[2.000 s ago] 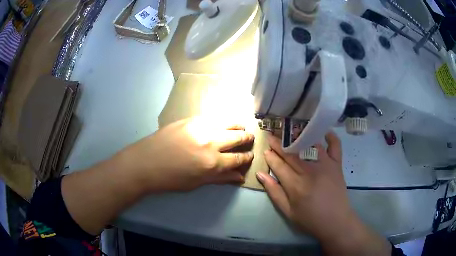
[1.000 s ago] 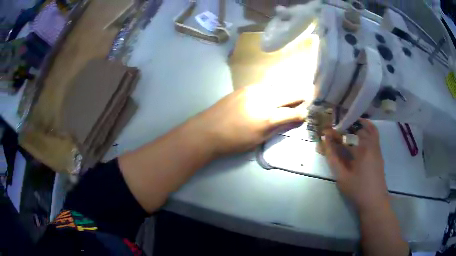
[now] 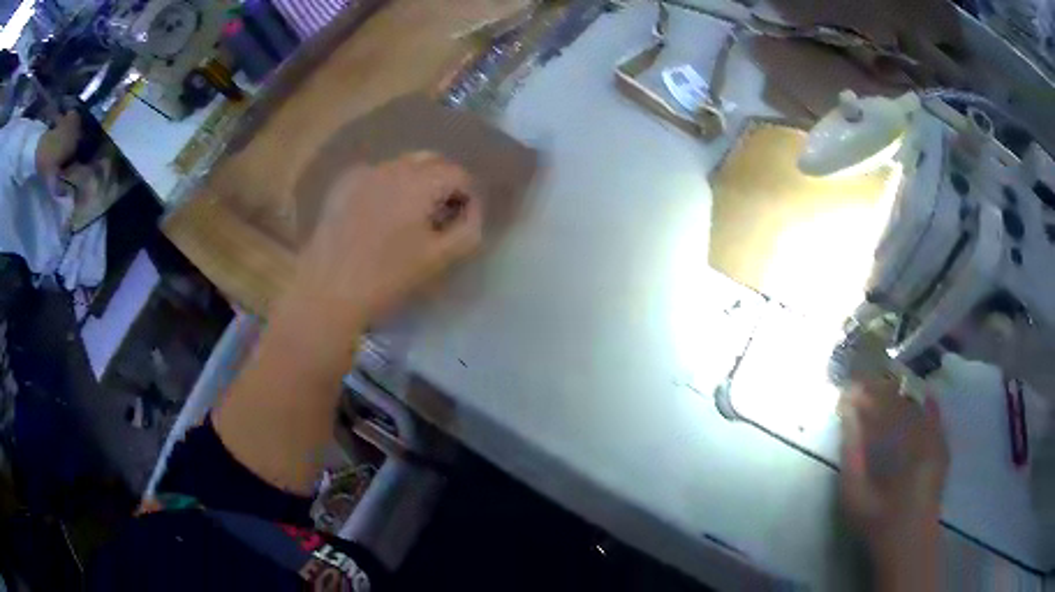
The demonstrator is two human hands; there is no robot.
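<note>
My left hand (image 3: 388, 231) is blurred, with curled fingers over the stack of brown cut pieces (image 3: 492, 145) at the left; whether it grips a piece is hidden. My right hand (image 3: 897, 445) is blurred beside the presser foot area (image 3: 868, 341); its fingertips are unclear. A brown fabric piece, yellowish under the lamp (image 3: 764, 202), lies flat behind the needle, left of the white sewing machine head (image 3: 943, 249). Glare washes out part of it.
A bent tan strip (image 3: 648, 98) with a white tag (image 3: 690, 88) lies at the back. Dark red snips (image 3: 1017, 422) lie right of my right hand. A tan board (image 3: 249, 174) adjoins at left. Another person's hand (image 3: 58, 141) shows far left. More brown cloth lies at the back.
The view has swung left. My left hand has left the needle area and moved over the stack. My right hand stays by the machine, slightly lower relative to the foot.
</note>
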